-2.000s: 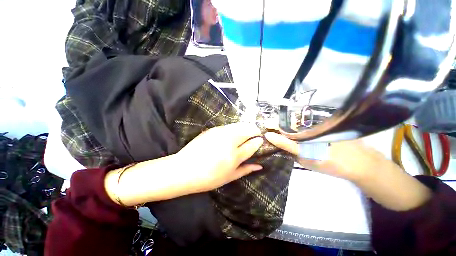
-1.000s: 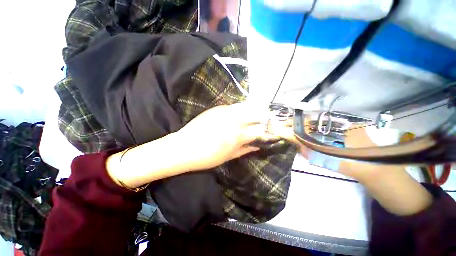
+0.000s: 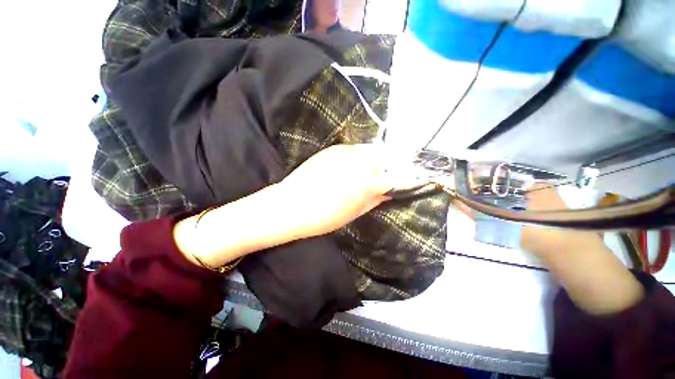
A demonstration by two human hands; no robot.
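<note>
The plaid garment [image 3: 403, 244] with its dark lining [image 3: 174, 118] lies bunched on the white table, its edge at the needle area [image 3: 437, 163] of the sewing machine [image 3: 518, 89]. A thin white loop [image 3: 363, 92] stands out on the plaid cloth. My left hand [image 3: 337, 185] lies on the garment just left of the needle area, fingers closed on the cloth at its edge. My right hand [image 3: 573, 255] is right of the needle, partly hidden behind the machine's curved part; its fingertips are hidden and I cannot tell what they touch.
Scissors [image 3: 655, 252] with red and yellow handles lie at the right edge. A phone [image 3: 333, 15] stands behind the work. A heap of dark plaid garments [image 3: 37, 259] is at the left. A measuring strip [image 3: 444, 354] runs along the front table edge.
The view has shifted, showing more of the machine head. The right hand's fingers, seen beside the cloth edge two seconds ago, are now mostly hidden behind the machine. The left hand stays on the garment.
</note>
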